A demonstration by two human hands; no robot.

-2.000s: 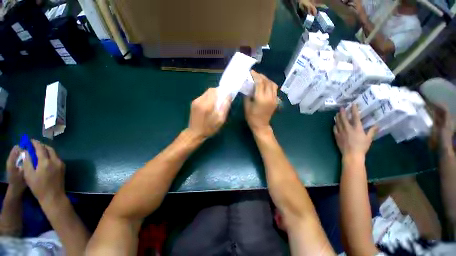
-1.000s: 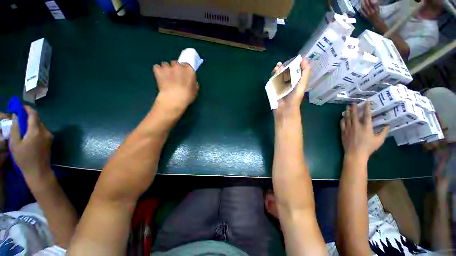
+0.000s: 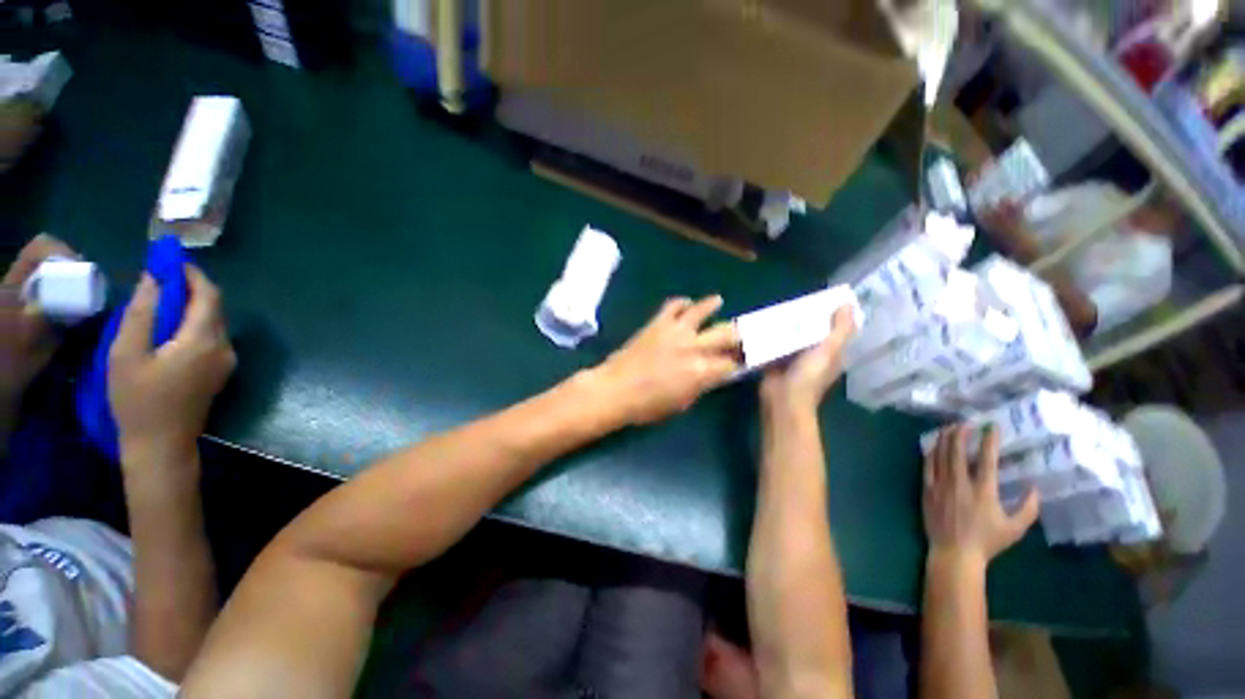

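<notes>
A slim white unit box [image 3: 789,328] is held between my hands over the green table. My left hand [image 3: 679,361] touches its left end with the fingertips, and a dark gap shows there. My right hand [image 3: 817,366] grips its right end, next to the pile of unit boxes. A small white piece [image 3: 583,284], possibly a folded insert, lies on the table left of my hands. The picture is blurred, so print on the box cannot be read.
A brown corrugated carton [image 3: 696,82] stands at the back on a thin board [image 3: 642,208]. Packed unit boxes [image 3: 956,321] pile up on the right, with a neighbour's hand [image 3: 972,498] on them. Another unit box [image 3: 205,167] stands left. A left neighbour holds a blue cloth [image 3: 167,280] and white product [image 3: 66,288].
My left hand has let go of the small white piece and moved right to the box. The box in my right hand has turned from its open mouth to its long side. The view has tilted.
</notes>
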